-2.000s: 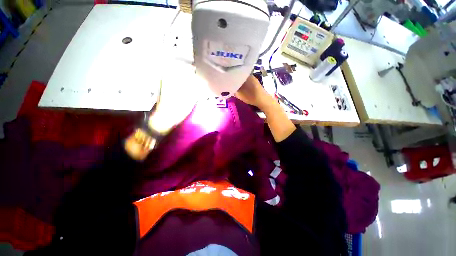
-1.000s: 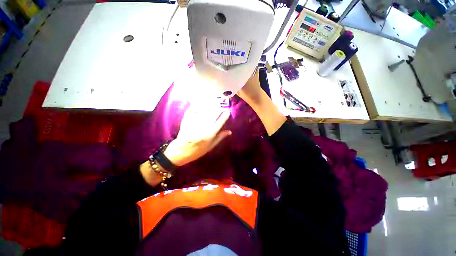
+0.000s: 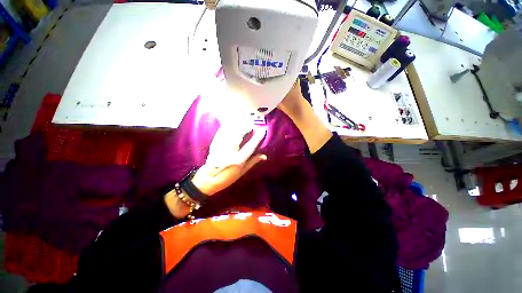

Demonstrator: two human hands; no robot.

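Observation:
The maroon garment (image 3: 286, 146) lies under the white sewing machine head (image 3: 266, 51) and over my lap, looking magenta in the lamp glare. My left hand (image 3: 229, 154) rests on the cloth just in front of the presser foot (image 3: 259, 120), fingers spread, with the fingertips partly washed out by glare. My right hand (image 3: 295, 103) reaches behind the right side of the machine head. Its fingers are hidden, so its grip does not show.
A control panel (image 3: 364, 39), thread cones (image 3: 384, 73), a dark tool with red parts (image 3: 345, 118) and purple scraps (image 3: 335, 81) are on the table right of the head. A red crate (image 3: 86, 149) stands at left, a blue basket (image 3: 412, 279) at lower right, both with maroon cloth.
Since two seconds ago my left hand has come from the left glare onto the cloth before the needle. In the last second it moved only slightly. My right hand stays behind the head.

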